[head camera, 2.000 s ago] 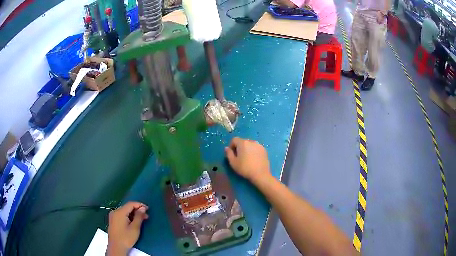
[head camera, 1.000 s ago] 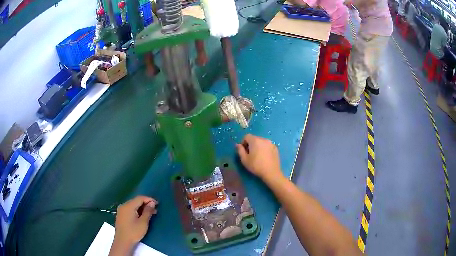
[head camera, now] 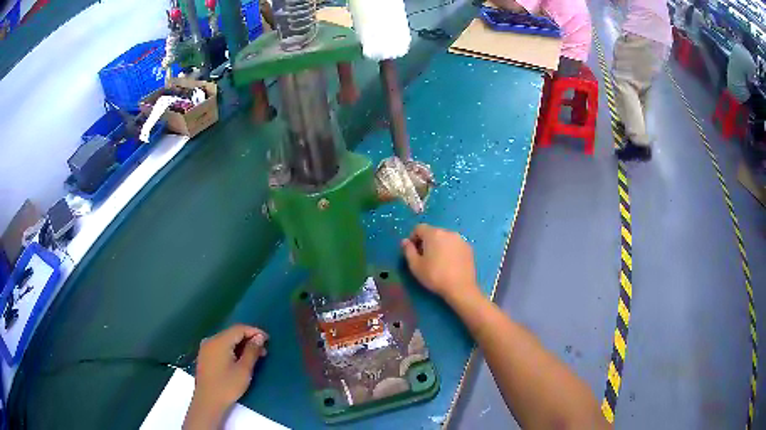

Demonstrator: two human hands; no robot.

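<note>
The green hand press (head camera: 323, 235) stands on the bench, with a silver and copper-orange fixture (head camera: 353, 329) on its brown base plate (head camera: 374, 374). The lever (head camera: 393, 109) with its thick white grip (head camera: 380, 29) stands up at the right of the press, above a wrapped hub (head camera: 405, 181). My left hand (head camera: 227, 367) is left of the base with fingers curled; whether it holds anything cannot be told. My right hand (head camera: 441, 259) rests half closed on the bench right of the press, below the hub; no object shows in it. A thin black cable (head camera: 118, 360) lies on the belt left of my left hand.
A white sheet (head camera: 181, 399) lies under my left wrist. The dark green belt (head camera: 160, 277) runs along the left, with blue trays (head camera: 29, 294), a cardboard box (head camera: 195, 113) and a blue crate (head camera: 134, 74) beyond. Red stools (head camera: 569, 109) and people are at the right.
The view has shifted, so the press sits further right in the picture. Both hands keep nearly the same place beside the press. The person in the aisle has changed position.
</note>
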